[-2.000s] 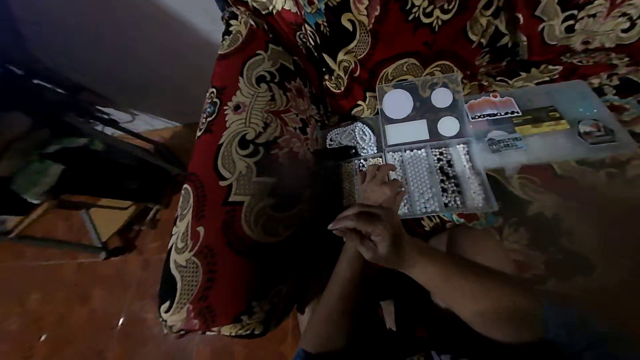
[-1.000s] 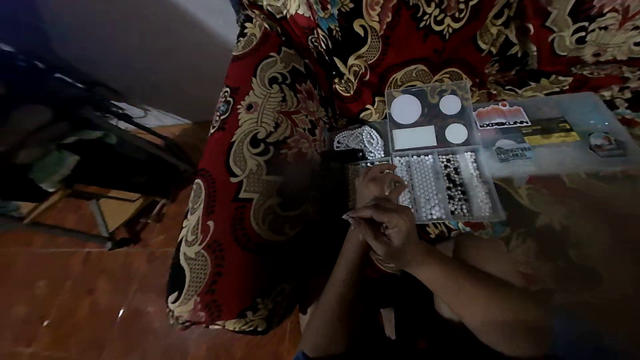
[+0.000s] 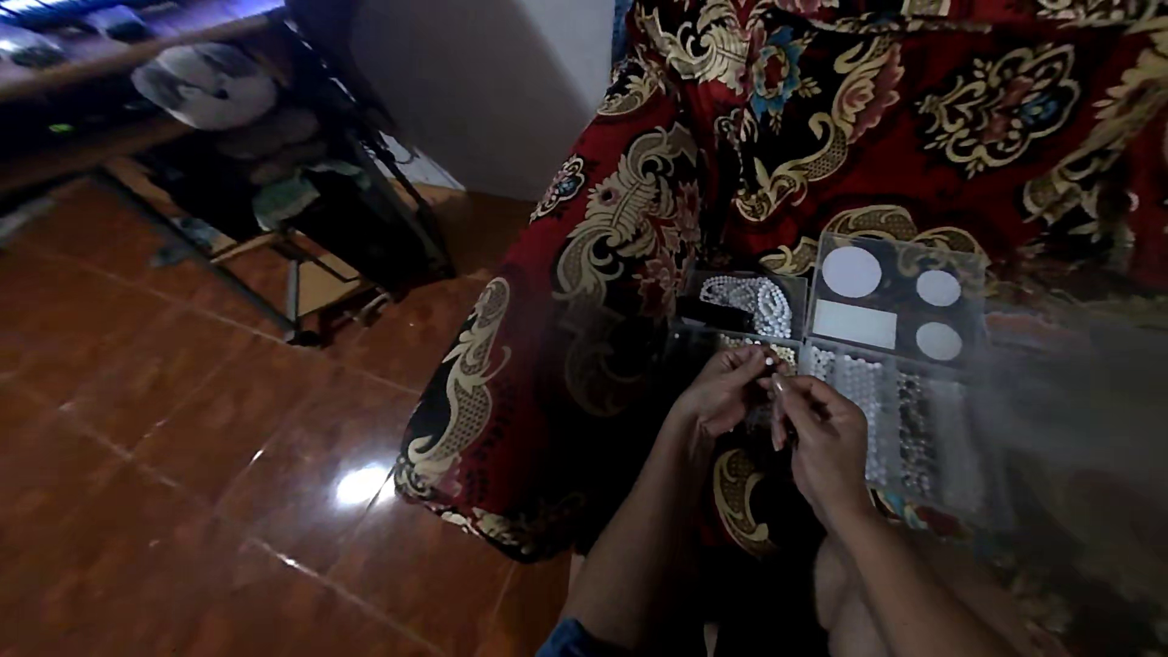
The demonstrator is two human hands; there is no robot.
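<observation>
My left hand point(image 3: 727, 391) pinches a small white bead point(image 3: 769, 361) between thumb and fingertips. Close beside it, my right hand point(image 3: 826, 429) has its thumb and forefinger together near the bead; whether a thread or needle is between them is too small to tell. Both hands are over the near edge of a clear plastic bead box point(image 3: 984, 274). Its compartments hold white beads point(image 3: 862, 388), dark and light mixed beads point(image 3: 915, 429) and gold-toned beads point(image 3: 783, 352), partly hidden by my hands. Strands of white beads point(image 3: 757, 301) lie in the upper left compartment beside a black object point(image 3: 716, 315).
The box rests on a sofa with a red, black and gold patterned cover point(image 3: 630, 228). Round and rectangular white labels point(image 3: 855, 325) are on the box. A translucent surface at the right is blurred. At the left are a metal-framed desk point(image 3: 196, 246) and a tiled floor point(image 3: 228, 438).
My hands have come apart from their crossed position over the box and now meet at the fingertips, with a white bead showing at my left fingers. The view has shifted left.
</observation>
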